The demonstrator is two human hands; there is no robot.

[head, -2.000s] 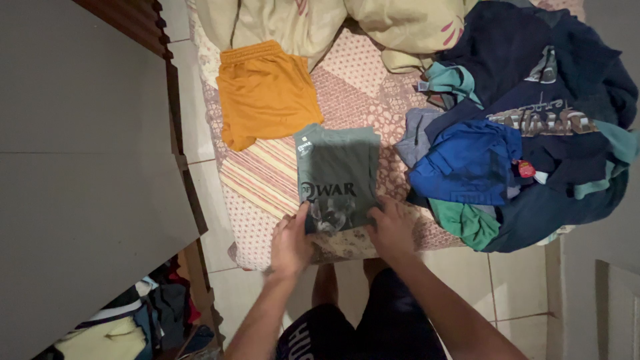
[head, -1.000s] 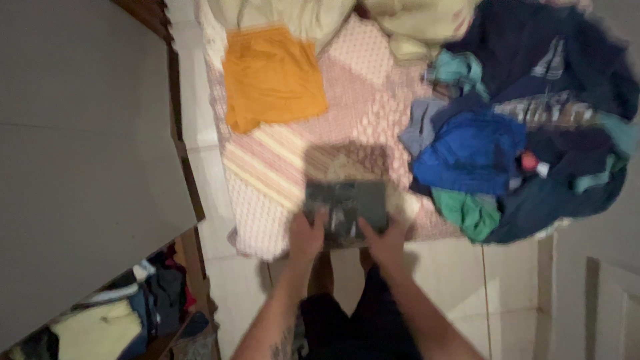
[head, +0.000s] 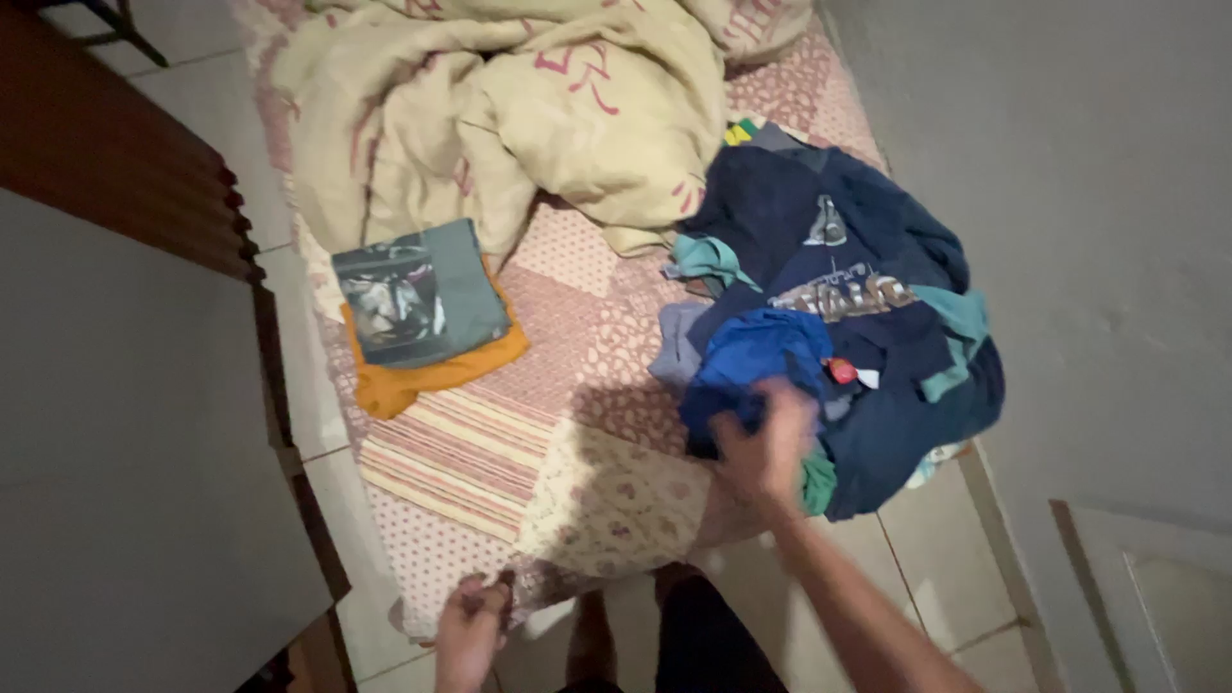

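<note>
My right hand, blurred, reaches over the near side of a blue garment in the clothes pile, fingers spread; whether it touches the cloth is unclear. My left hand is by the bed's near edge, its fingers curled, with no garment in it. A folded grey-green printed T-shirt lies on top of the orange shorts at the bed's left. Around the blue garment lie a navy printed garment, a green garment and teal cloth.
A patchwork bedspread covers the bed. A rumpled cream blanket lies across its far part. A grey panel stands at the left, a grey wall at the right. Floor tiles show in front.
The grey-green T-shirt, between both hands at the near edge before, now lies folded on the orange shorts. My hands have let it go; my right hand has moved to the pile. The view has shifted.
</note>
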